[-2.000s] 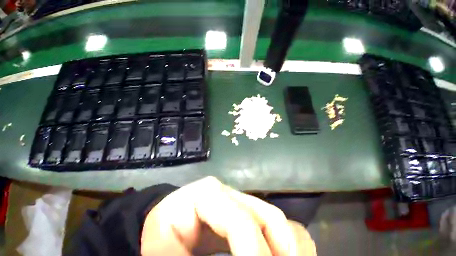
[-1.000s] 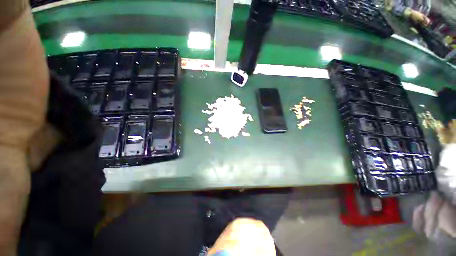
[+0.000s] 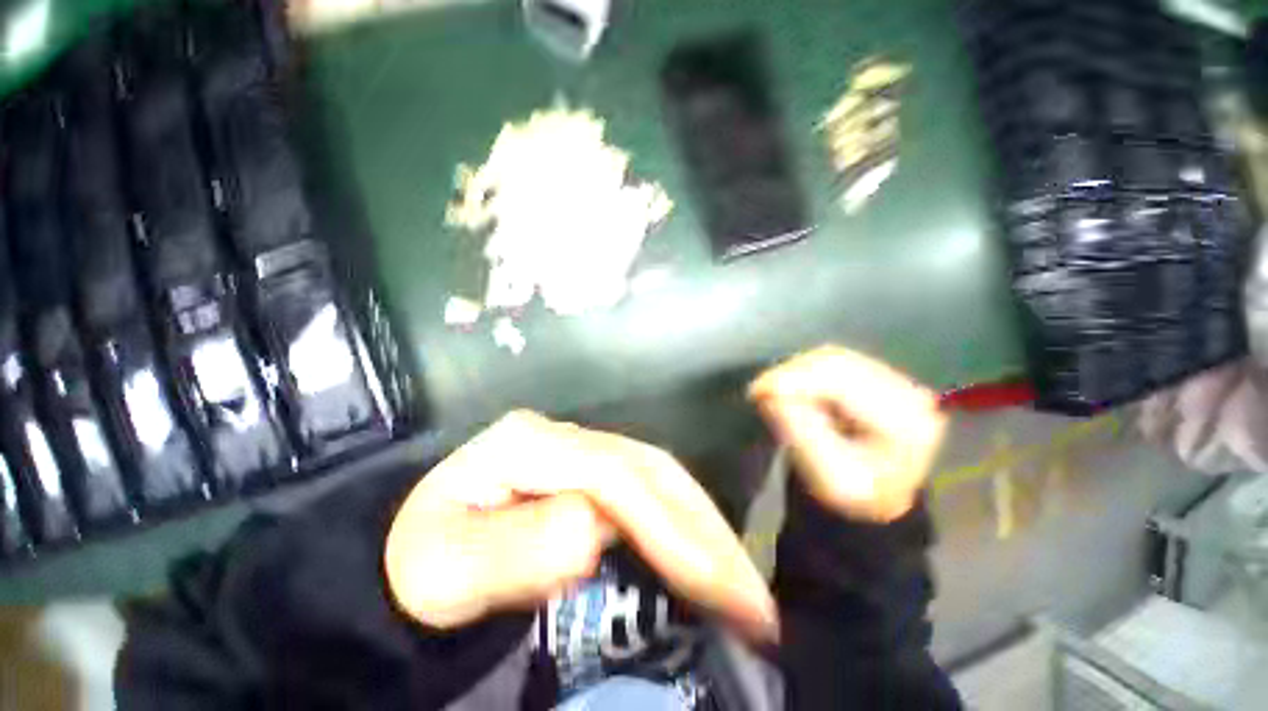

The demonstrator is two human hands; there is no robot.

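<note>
My left hand is at the lower middle, blurred, with its fingers bent to the right and the thumb below them. My right hand is a little higher and to the right, with curled fingers and the thumb close to them. The hands are apart, over the front edge of the green bench. No held item can be made out in either. A large loose heap of pale pieces lies beyond them. A dark phone-like slab lies right of the heap. A small cream-brown heap lies right of the slab.
A black blister tray with dark parts fills the left side. Another black tray is at the right, over a red support. A white-rimmed device is at the top. A person's pale sleeve shows at far right.
The view has come closer to the bench and tilted, so the heaps and left tray look larger. Both hands are now in front of my body; the left arm no longer covers the left tray.
</note>
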